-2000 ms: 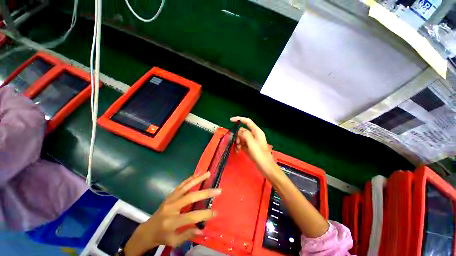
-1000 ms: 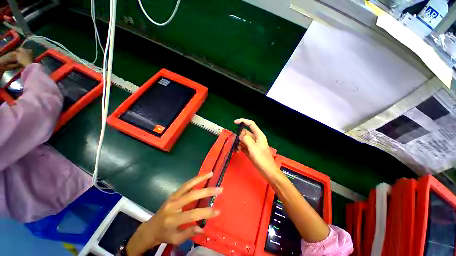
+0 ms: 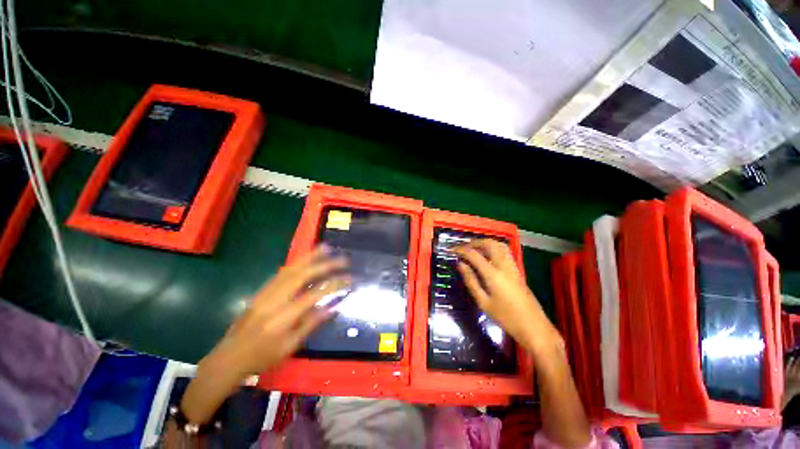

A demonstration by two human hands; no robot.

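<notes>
Two tablets lie side by side in orange-red foam trays in front of me. The left tablet (image 3: 368,263) has a dark screen with orange-yellow squares at its upper left and lower right corners. The right tablet (image 3: 469,342) shows a black screen with small green and white text lines. My left hand (image 3: 285,307), blurred, is over the left tablet's left side, fingers spread, holding nothing. My right hand (image 3: 496,285) is over the upper part of the right tablet with fingertips at the screen; exact contact cannot be told.
Another trayed tablet (image 3: 167,167) lies at the left on the green surface (image 3: 175,294). A white cable (image 3: 44,202) hangs at far left. A stack of orange-red trays (image 3: 645,307) stands at the right. Printed sheets (image 3: 675,105) hang behind. A person's purple sleeve (image 3: 44,368) is at lower left.
The left tablet, upright on edge before, now lies flat in its tray. My left hand has let it go; my right hand has moved over the right tablet. The view has shifted right.
</notes>
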